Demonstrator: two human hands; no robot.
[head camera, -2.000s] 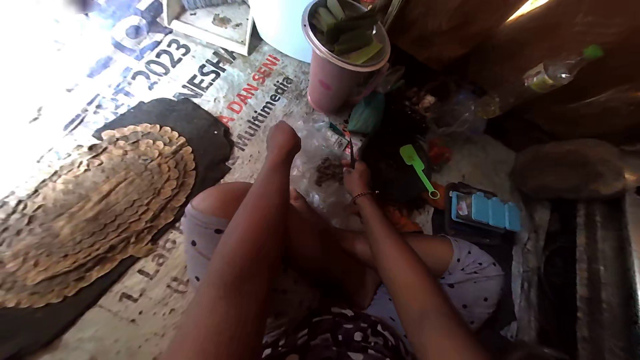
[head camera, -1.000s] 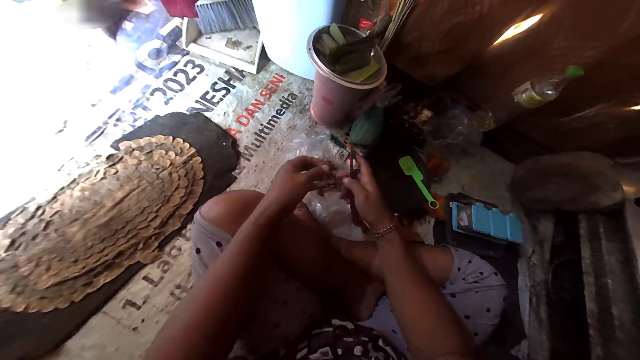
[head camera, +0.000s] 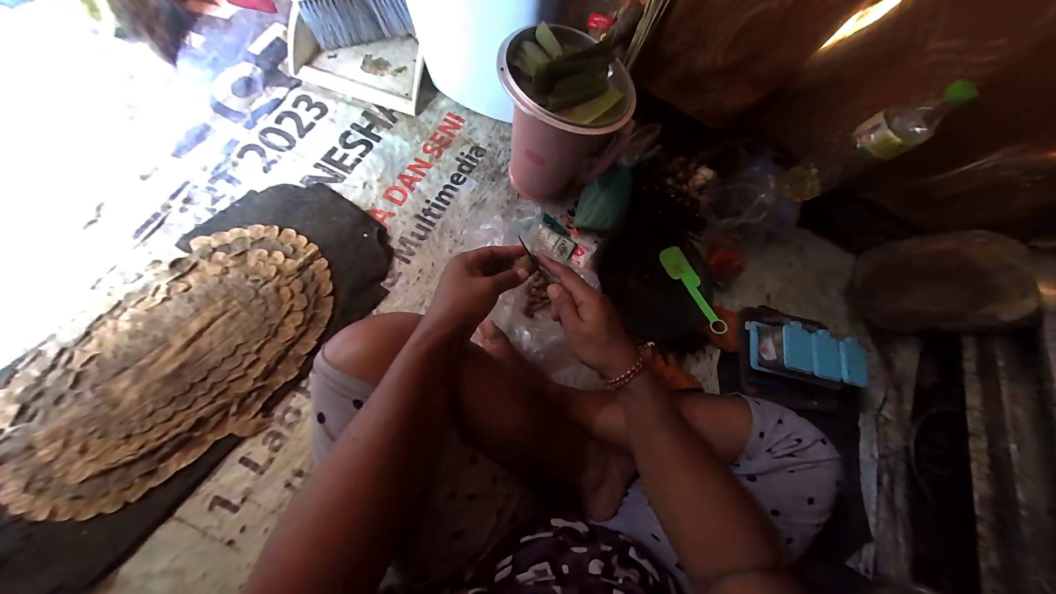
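My right hand (head camera: 582, 318), with a beaded bracelet at its wrist, is closed on a small dark knife (head camera: 529, 252), its thin blade pointing up and left. Close against it, my left hand (head camera: 478, 280) pinches a small piece at the fingertips beside the blade; what the piece is cannot be made out. Under both hands lies a clear plastic bag (head camera: 536, 334) with small brown pieces (head camera: 538, 295) in or on it. A small printed packet (head camera: 554, 239) lies just beyond the fingers.
Ahead stands a pink bucket (head camera: 544, 153) holding cut green leaf pieces. At left, overlapping brown discs (head camera: 165, 363) cover a dark mat. To the right are a green plastic spatula (head camera: 681, 268), a blue-lidded container (head camera: 813, 351), a round wooden block (head camera: 945, 280) and a plastic bottle (head camera: 899, 128).
Two seconds ago my left hand was apart from the right, farther left; it has come over beside the knife, where both hands now work close together.
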